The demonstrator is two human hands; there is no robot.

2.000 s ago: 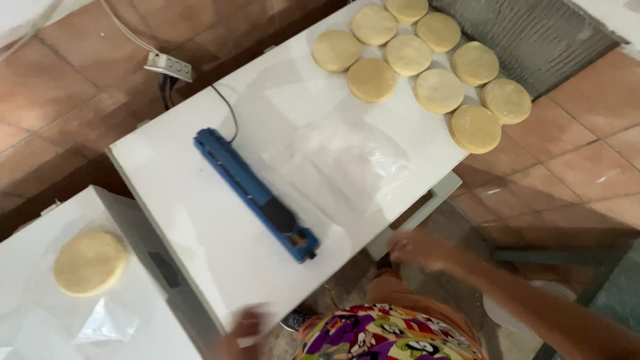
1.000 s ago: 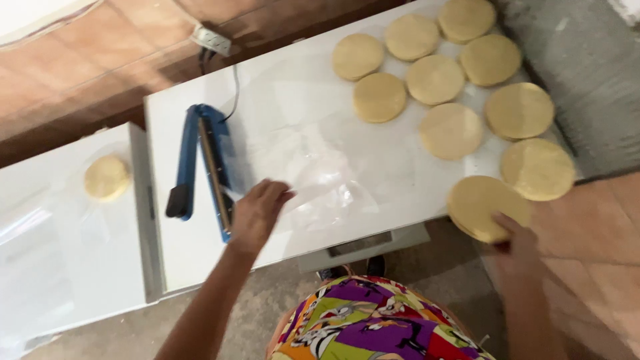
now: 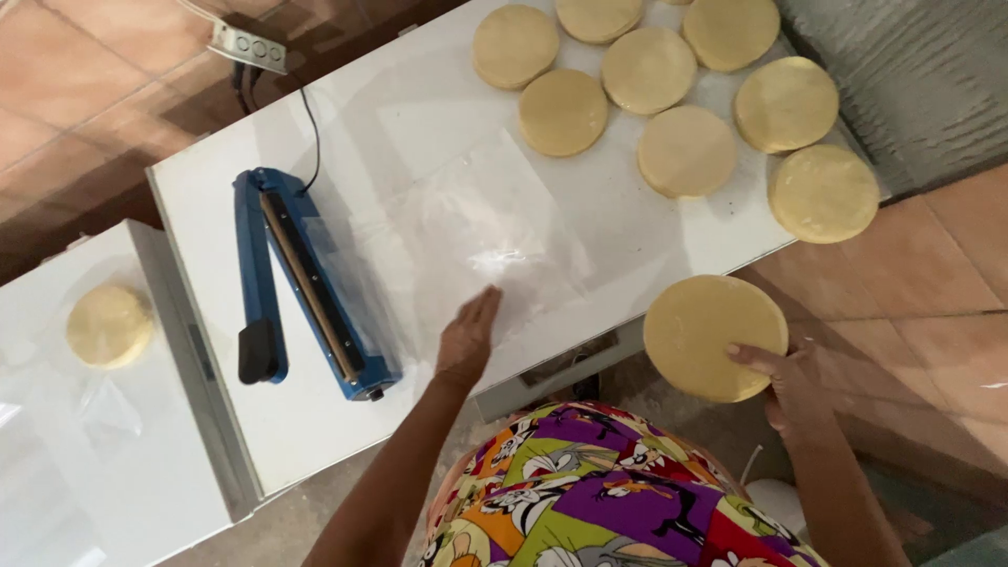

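Note:
My right hand (image 3: pixel 787 382) grips a stack of round, pale yellow dough discs (image 3: pixel 709 335) by its right edge, held off the table's near edge. My left hand (image 3: pixel 470 335) is over the near edge of the clear plastic bags (image 3: pixel 488 228); whether it grips one I cannot tell. Left of the bags lies a blue impulse heat sealer (image 3: pixel 315 276), its arm with the black handle swung away from the sealing bar. Several more dough discs (image 3: pixel 562 113) rest at the table's far right.
The white table (image 3: pixel 331 441) has a grey ridged surface (image 3: pixel 913 79) beyond its right end. On a lower white surface (image 3: pixel 94 472) at left sits another disc (image 3: pixel 109 325), apparently bagged. A power strip (image 3: pixel 248 47) hangs behind, its cord running to the sealer.
The sealer's arm, down two seconds ago, has been opened. My right hand has lifted the disc stack from the table's near right corner and brought it left. My left hand has moved onto the bags.

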